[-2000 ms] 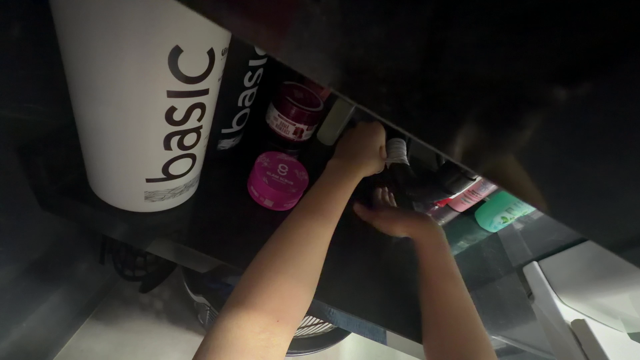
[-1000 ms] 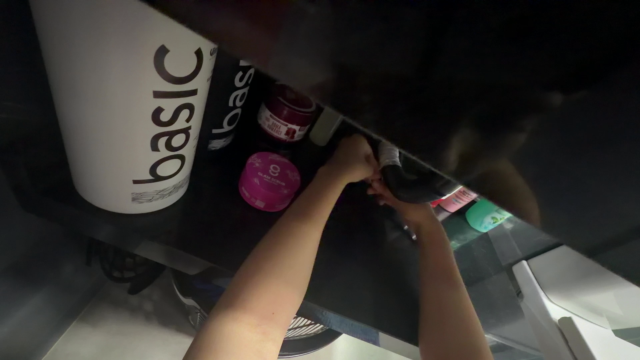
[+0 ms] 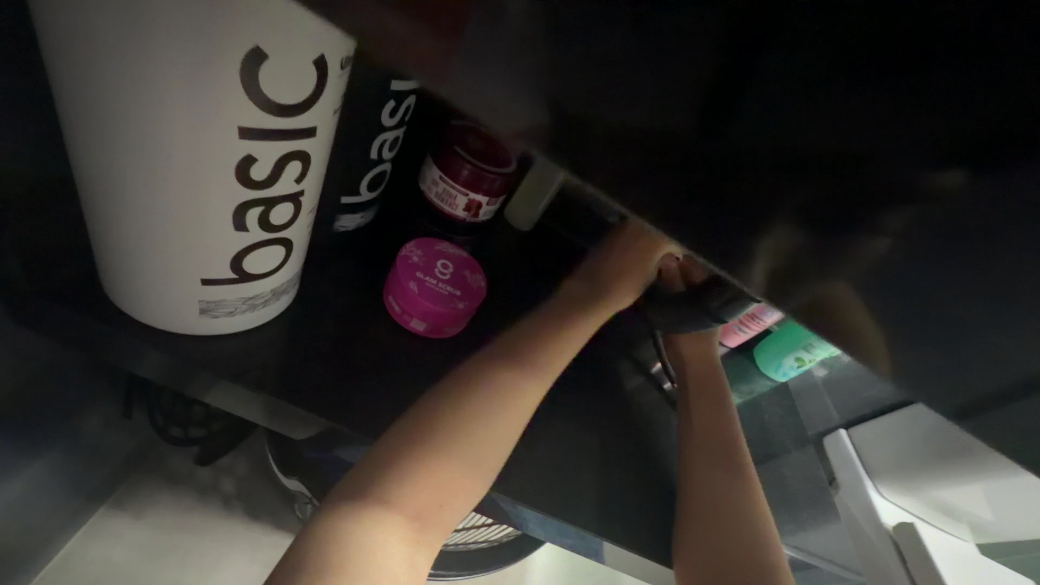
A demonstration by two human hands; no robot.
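Observation:
My left hand (image 3: 630, 264) reaches over a dark shelf (image 3: 585, 422), its fingers hidden behind the edge of a dark panel. Close beside it my right hand (image 3: 686, 280) is mostly covered by a black object (image 3: 695, 307), which looks like a bottle or container; whether the fingers grip it cannot be told. A thin dark cord or strap hangs below this object. Left of my hands sit a bright pink round scrub tub (image 3: 435, 287), a dark red jar (image 3: 470, 172) with a label and a pale bottle (image 3: 533, 193).
A large white container (image 3: 187, 171) and a black one (image 3: 378, 154) stand at the left. Pink (image 3: 747, 325) and green (image 3: 792, 351) bottles lie to the right. The dark panel (image 3: 731, 146) overhangs the shelf. Below are a round fan-like grille (image 3: 479, 532) and a white toilet (image 3: 934, 471).
My right hand has moved up close to my left and partly behind the black object. That object has tilted and now covers more of the hand.

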